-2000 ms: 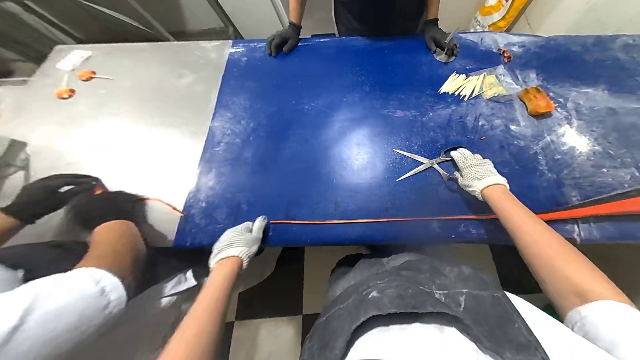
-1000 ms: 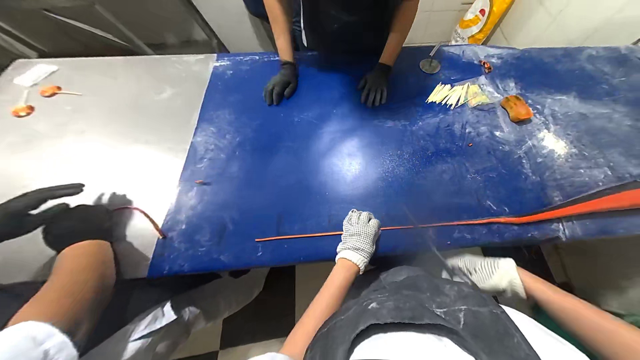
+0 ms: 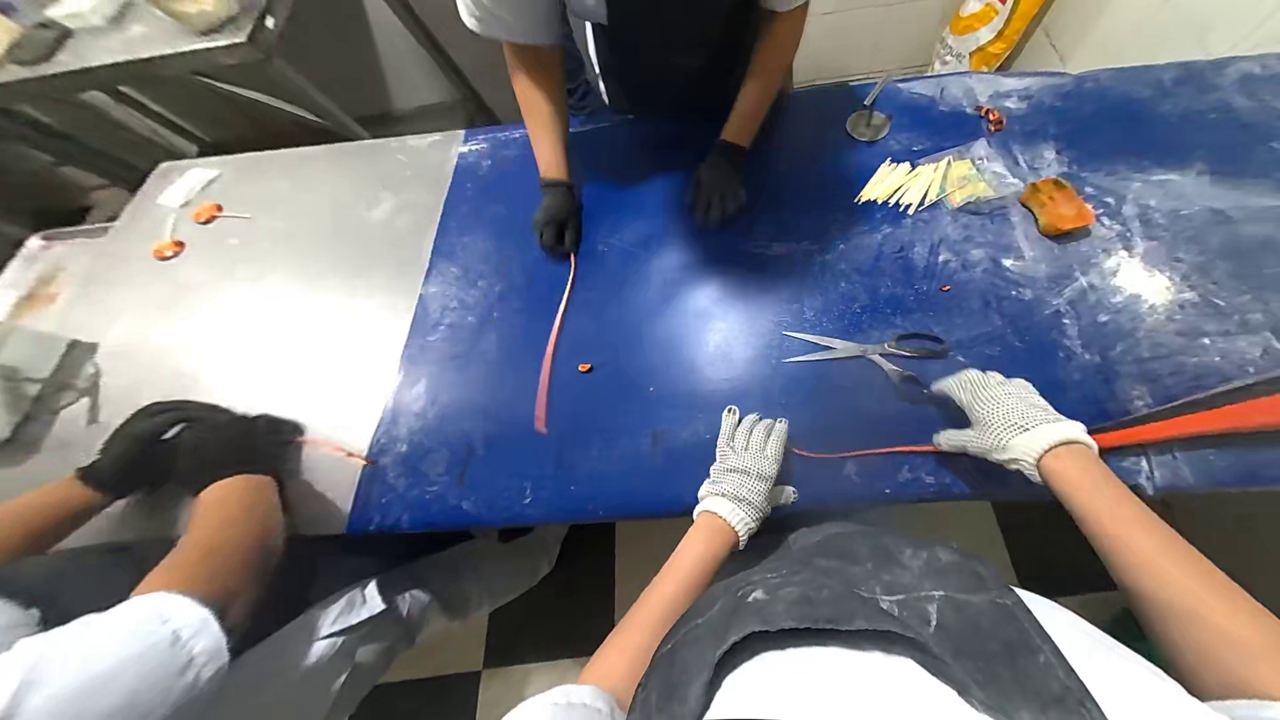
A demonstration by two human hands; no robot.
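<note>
My left hand (image 3: 745, 472), in a white dotted knit glove, lies flat at the near edge of the blue table, fingers apart, holding nothing. Just right of its fingers ends a thin red-orange candy-like strip (image 3: 860, 452), which runs right and widens into a thick band (image 3: 1190, 422). My right hand (image 3: 1010, 422), gloved alike, rests over that strip, its fingertips by the lower handle of metal scissors (image 3: 862, 350); whether it grips anything is not plain. The scissors lie with blades apart, pointing left. A separate flat strip (image 3: 549, 375) stretches toward a co-worker's black-gloved hand (image 3: 558, 218).
Left, another person's black-gloved hands (image 3: 190, 445) work a reddish piece over the metal tabletop (image 3: 300, 220). Two lollipops (image 3: 207, 213) lie beyond. White sticks (image 3: 905, 185), an orange-brown lump (image 3: 1057, 207) and a round metal tool (image 3: 868, 124) are at the back right. A small piece (image 3: 585, 368) lies mid-table.
The scissors now lie on the table. A cut length of strip is now at the opposite co-worker's hand. My right hand has moved up from the near edge onto the table.
</note>
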